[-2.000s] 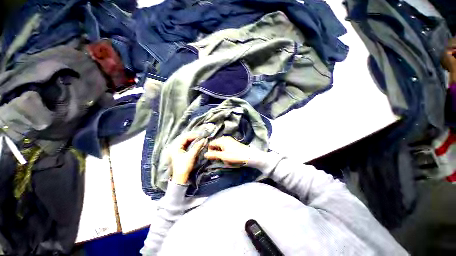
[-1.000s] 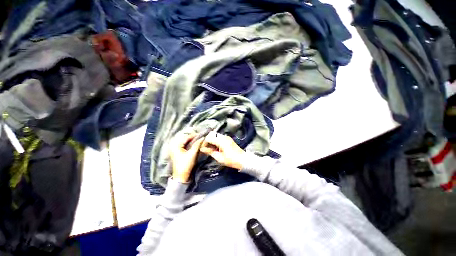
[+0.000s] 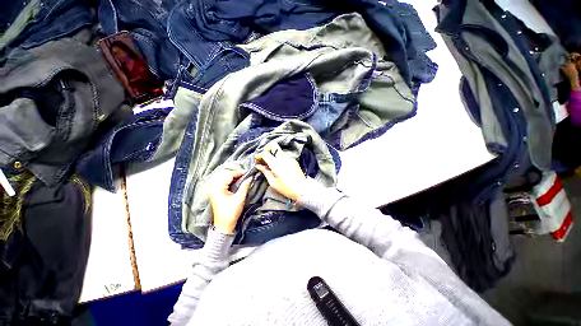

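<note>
A denim garment (image 3: 255, 70) lies inside out in front of me, pale grey-green inside with dark blue edges and a dark navy rounded patch (image 3: 283, 97). My left hand (image 3: 228, 198) pinches a fold of its bunched pale fabric. My right hand (image 3: 280, 170) holds the same bunched part a little higher, fingertips on the cloth. Whether a small tool is in the right fingers cannot be told.
Blue denim pile (image 3: 223, 19) at the far side. Grey-black garments (image 3: 48, 223) with a yellow-green tangle (image 3: 16, 202) at left. Reddish-brown phone (image 3: 130, 63) on the denim. Garments (image 3: 509, 95) over the right table edge; a person's hand (image 3: 571, 69) and red-and-white object (image 3: 553, 205) beyond.
My right hand has moved up and slightly away from my left hand along the bunched fabric. The view has shifted slightly.
</note>
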